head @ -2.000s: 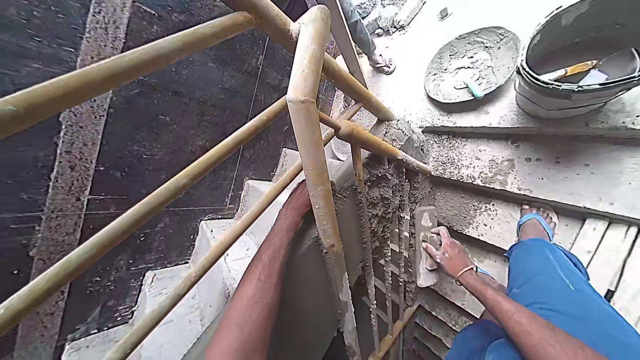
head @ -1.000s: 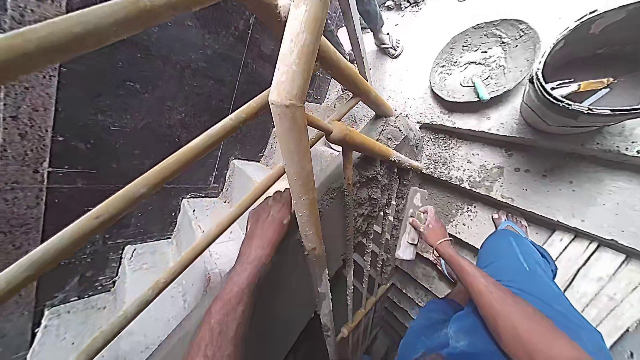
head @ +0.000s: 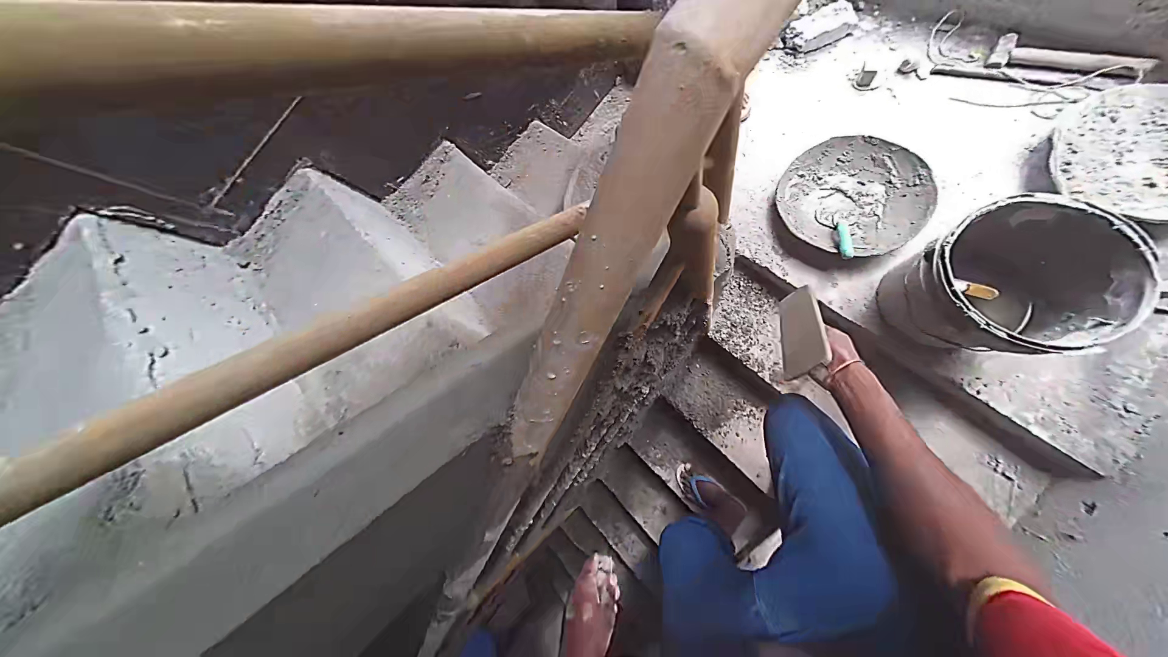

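My right hand [head: 838,356] is closed on a plasterer's float [head: 803,336], its flat face showing, above the mortar-strewn stair steps [head: 716,406]. My left hand is out of the frame. A thick metal railing post [head: 630,201] crosses the middle, with a round rail [head: 292,370] running off it to the left. Rough wet mortar [head: 648,374] clings beside the foot of the post. On the landing lies a round pan [head: 858,192] of mortar with a turquoise-handled tool [head: 844,239] in it.
A bucket [head: 1048,274] with an orange-handled tool [head: 978,290] stands at the right, near a second round pan [head: 1113,151]. A hammer [head: 1077,60] and cord lie at the back. A sawtooth stair edge [head: 356,228] runs along the left. My feet are on the steps below.
My left hand, earlier by the stair edge behind the railing, has left the view. The float has moved from beside the mortared bars and now shows its flat face. The view has shifted markedly.
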